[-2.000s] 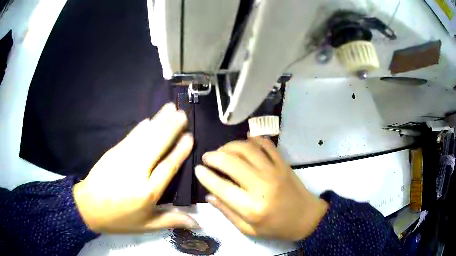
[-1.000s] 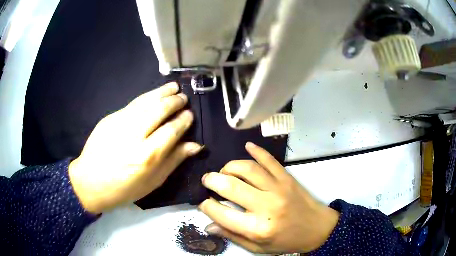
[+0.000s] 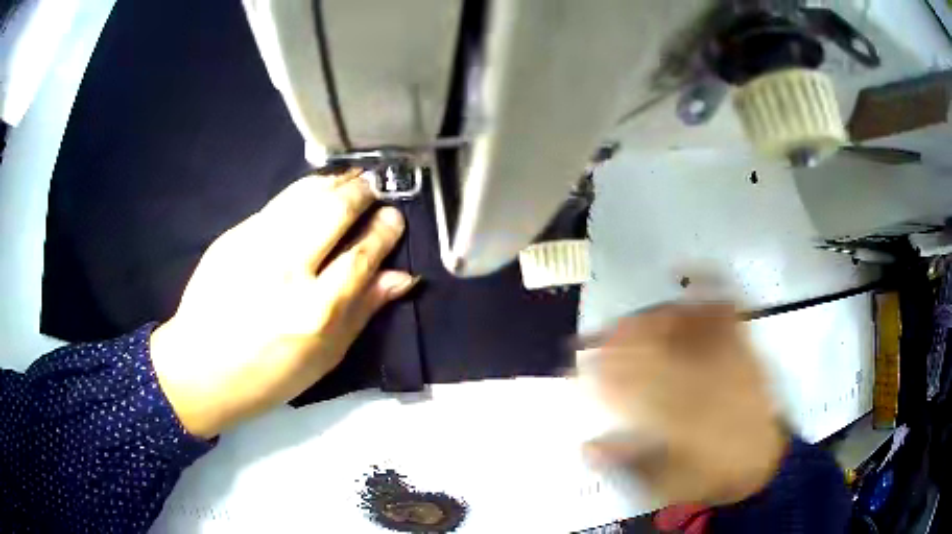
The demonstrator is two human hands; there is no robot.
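Note:
A wide black fabric panel lies on the white machine bed, with a straight folded strip running down from the presser foot. My left hand lies flat on the panel left of the fold, its fingertips close to the foot and its wire guard. My right hand is off the cloth at the right, over the table's front part. It is badly blurred, and I cannot tell whether it holds anything.
The white sewing machine head stands over the work. A cream ribbed knob and a smaller one are on the machine. A brown worn patch marks the front edge. Something red shows at the bottom right.
My right hand has left the cloth and moved right. My left hand has moved up toward the foot from its place two seconds ago. The panel's lower edge sits a little higher.

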